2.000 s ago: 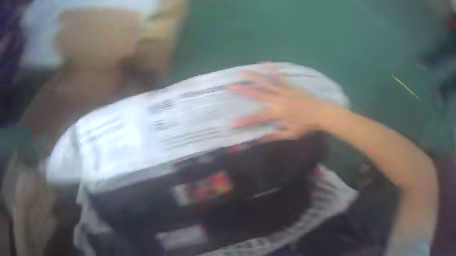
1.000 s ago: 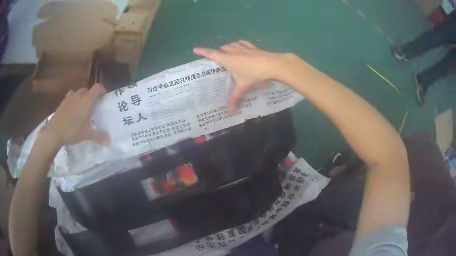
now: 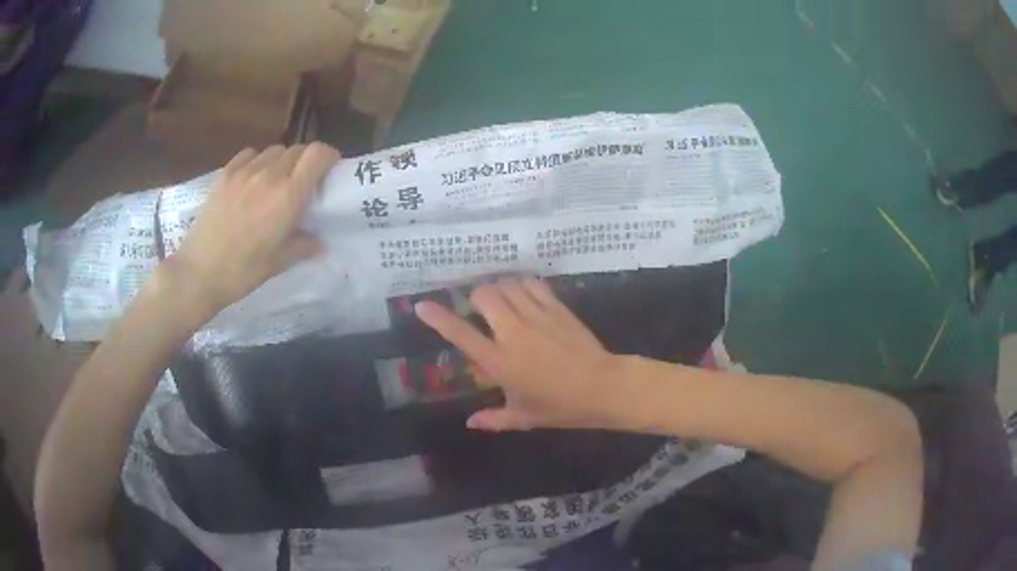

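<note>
Two black curved panels (image 3: 279, 390) lie in overlapping rows, each with a rectangular window; coloured print shows in the upper window and pale paper in the lower one. White newspaper (image 3: 580, 190) with black characters covers the far side, and more newsprint (image 3: 535, 524) shows under the near edge. My left hand (image 3: 251, 223) grips the newspaper's upper edge at the left, fingers over the edge. My right hand (image 3: 530, 351) lies over the upper panel beside its window, fingers spread, fingertips at the newspaper's lower edge.
Brown cardboard pieces (image 3: 262, 34) and an open carton (image 3: 223, 112) are at the upper left. The green floor (image 3: 669, 56) has a thin yellow line. Another person's feet and dark-clothed legs (image 3: 987, 195) are at the right edge.
My right hand has come down from the newspaper's upper edge onto the upper panel. My left hand has moved right along the newspaper. The newspaper's right part now lies spread out further right.
</note>
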